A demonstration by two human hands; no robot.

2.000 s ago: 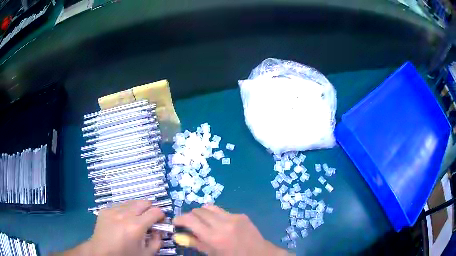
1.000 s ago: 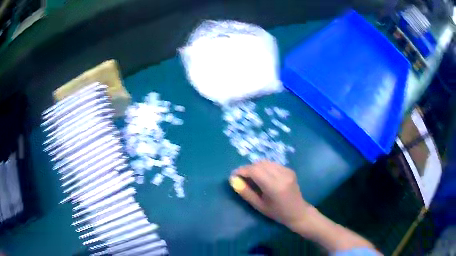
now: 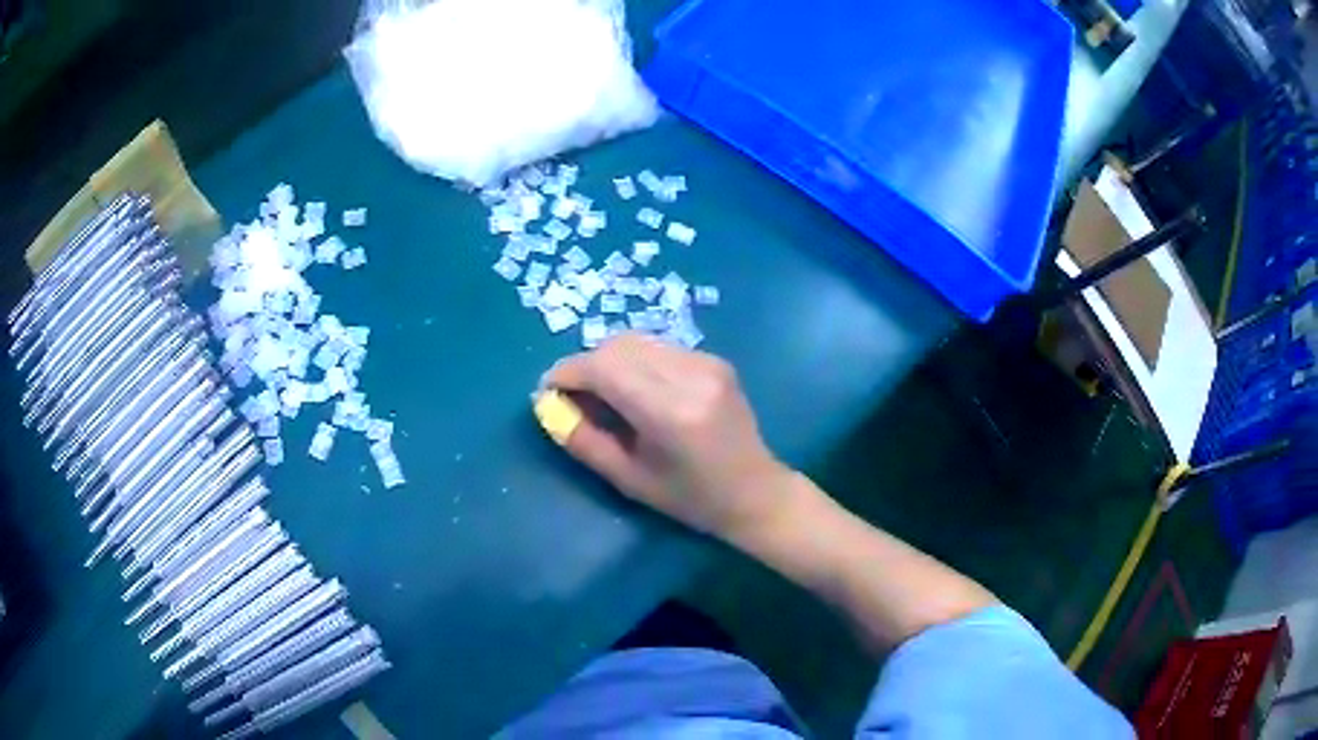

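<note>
My right hand (image 3: pixel 658 427) is over the green bench at the near end of the right pile of small translucent plastic pieces (image 3: pixel 557 246). Its thumb wears a yellow covering and meets the index finger; whether a piece is between them cannot be told. A larger pile of the same pieces (image 3: pixel 289 311) lies to the left. A row of slim silver metal rods (image 3: pixel 174 448) runs along the left, its far end on a tan pad (image 3: pixel 162 185). My left hand is not in view.
A clear bag with white contents (image 3: pixel 499 87) lies beyond the right pile. A blue plastic bin (image 3: pixel 882 130) is at the far right of the bench. Beyond the right edge stand a framed white-and-brown board (image 3: pixel 1142 297) and a red box (image 3: pixel 1221 680) on the floor.
The view has swung right, and the bench things have shifted left in it. My left hand has gone out of view. My right hand has left the rods and is by the right pile.
</note>
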